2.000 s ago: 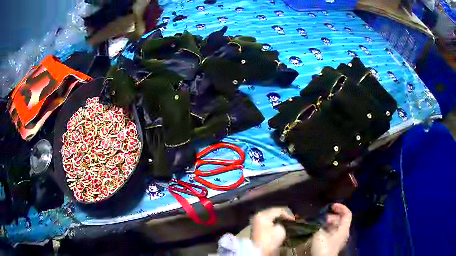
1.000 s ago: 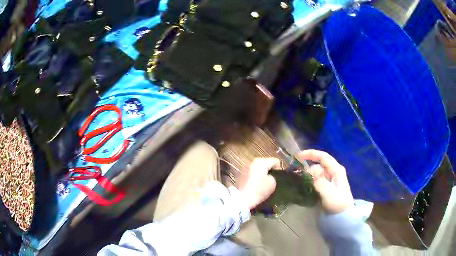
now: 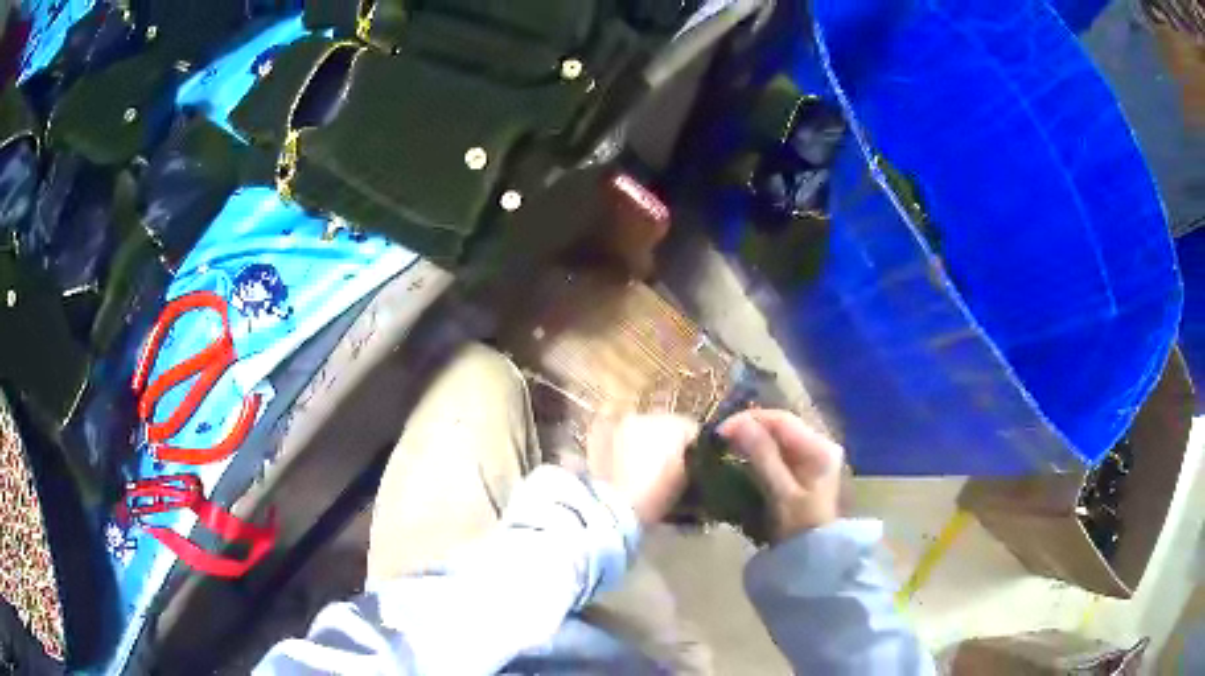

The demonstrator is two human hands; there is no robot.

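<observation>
A small dark green velvet pouch (image 3: 727, 489) is held between my two hands over my lap. My right hand (image 3: 789, 465) pinches its upper edge with thumb and fingers. My left hand (image 3: 645, 462) is blurred at the pouch's left side; its fingertips are hard to make out. Just beyond my hands, fine tan strands (image 3: 634, 346) lie in parallel lines on a brown block. A stack of dark green pouches (image 3: 410, 139) with gold dots and gold trim lies at the table's edge.
Red-handled scissors (image 3: 198, 383) and a red strap (image 3: 212, 535) lie on the blue printed cloth (image 3: 284, 251). Loose pouches (image 3: 119, 126) lie further left. A bowl of small printed pieces (image 3: 24, 535) is cut off at left. A tall blue bin (image 3: 1004, 225) and cardboard box (image 3: 1024, 528) stand at right.
The view has swung right and down, so the table has shifted left. My hands remain at the pouch, which now shows smaller between them. The bin and box came into view.
</observation>
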